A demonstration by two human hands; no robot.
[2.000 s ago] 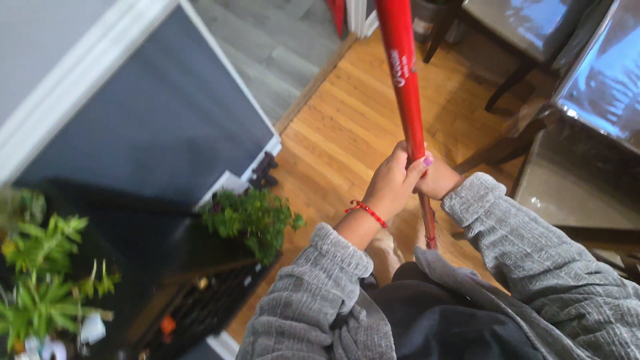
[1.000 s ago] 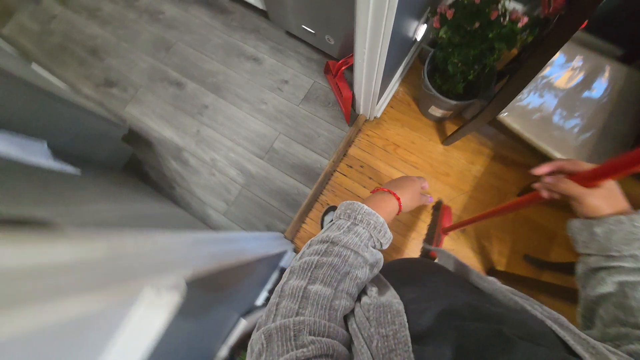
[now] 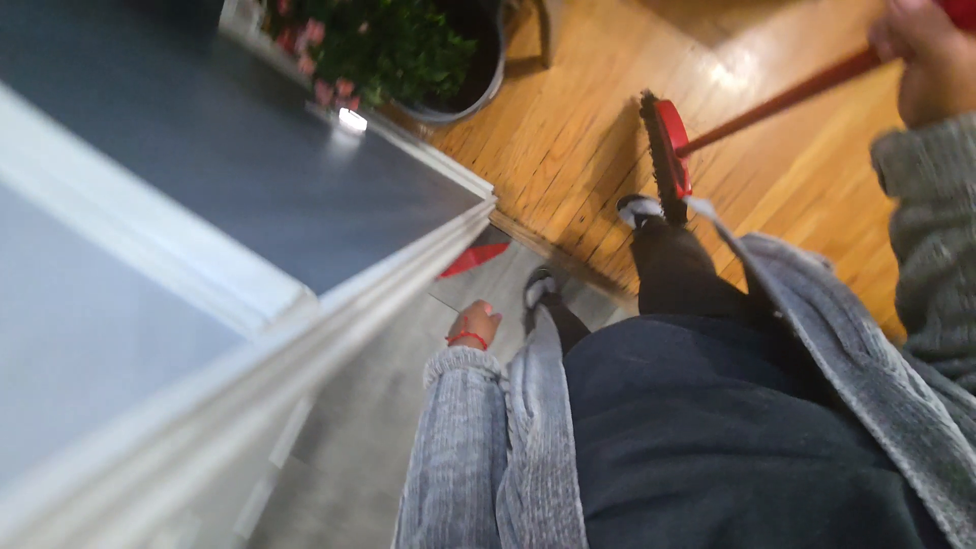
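Observation:
At the upper right edge my right hand (image 3: 934, 69) grips the red handle of a broom (image 3: 778, 103); part of that hand is cut off by the frame. The broom's red head with dark bristles (image 3: 671, 152) is over the wooden floor, close to my shoe. My left hand (image 3: 476, 324), with a red beaded bracelet at the wrist, hangs low over the grey floor and holds nothing that I can see; its fingers look partly curled. Past it, a red dustpan-like piece (image 3: 474, 259) shows on the grey floor, partly hidden behind the white door trim.
White door trim (image 3: 396, 274) and a dark blue-grey wall (image 3: 252, 160) fill the left. A potted plant with pink flowers (image 3: 396, 53) stands by the wall. A wooden threshold (image 3: 564, 252) divides wood floor from grey floor. A furniture leg (image 3: 545, 34) is beyond the pot.
Two seconds ago both hands were together on the broom handle; the left hand let go and is now lowered beside me. One foot now shows on the grey floor. The view has turned strongly.

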